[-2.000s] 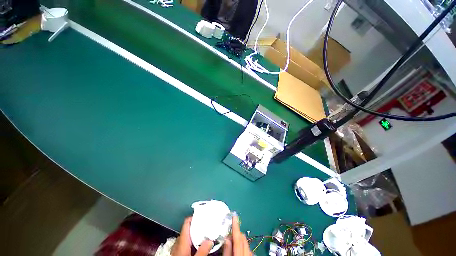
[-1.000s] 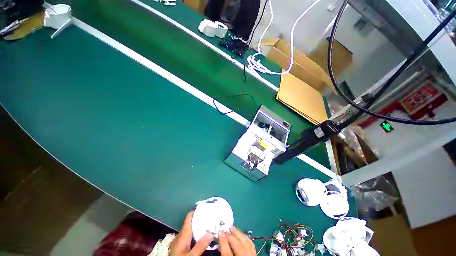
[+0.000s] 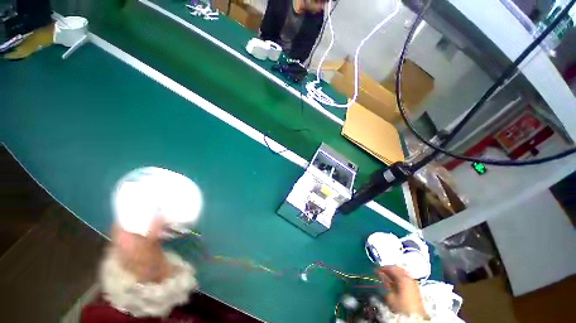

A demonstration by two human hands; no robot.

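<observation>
My left hand point(image 3: 142, 251), blurred, holds a round white plastic housing point(image 3: 158, 199) above the bench at lower left. Thin yellow and red leads point(image 3: 243, 262) trail from beside it over the bench. My right hand point(image 3: 403, 293) is at lower right, beside white shells point(image 3: 414, 255) and over a blurred pile of wired parts point(image 3: 360, 308). A thin lead with a small white connector point(image 3: 304, 276) runs towards its fingers; whether they grip it is unclear. The black electric screwdriver point(image 3: 369, 191) hangs at the grey screw feeder point(image 3: 312, 200).
Black cable loops point(image 3: 404, 107) hang at upper right. Brown cardboard point(image 3: 372, 134) lies across the centre strip, with cartons behind. A person in dark sleeves point(image 3: 297, 28) is opposite, near white parts point(image 3: 263, 49). A white cup-like piece point(image 3: 71, 31) stands at far left.
My left hand has carried the housing left and away from my body. My right hand has left the housing and moved right to the parts pile. The person opposite has leaned further into view.
</observation>
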